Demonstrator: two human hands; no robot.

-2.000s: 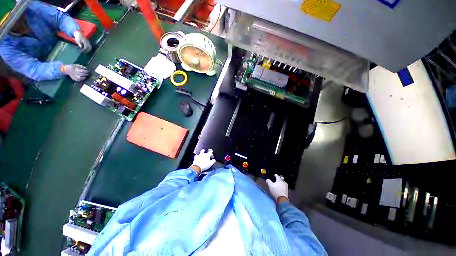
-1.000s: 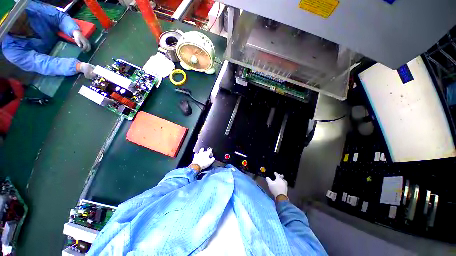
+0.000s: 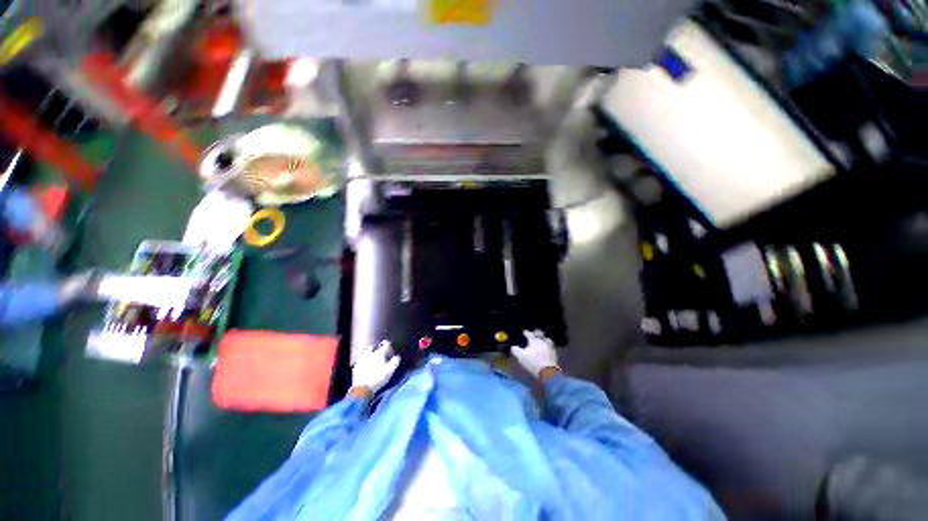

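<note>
The black test fixture tray (image 3: 458, 275) lies in front of the grey machine, with red, orange and yellow buttons (image 3: 463, 340) along its front edge. My gloved left hand (image 3: 374, 366) rests at the tray's front left corner, and my gloved right hand (image 3: 535, 353) at its front right corner. Both hold nothing that I can see; their fingers are blurred but look apart. A dim strip at the tray's back edge, under the machine's clear cover (image 3: 453, 122), is too blurred to make out as a board.
On the green bench at left are a red-orange pad (image 3: 276, 371), a power supply board (image 3: 168, 295), a yellow tape roll (image 3: 266, 227) and a small fan (image 3: 280, 165). Another person's arm (image 3: 36, 297) reaches to that board. A white monitor (image 3: 717, 127) stands at right.
The view has turned, so the tray now appears straight ahead. The clear cover has risen, then the board under it has gone from clear sight. The other person's hand has reached the bench board. My hands stay at the tray's corners.
</note>
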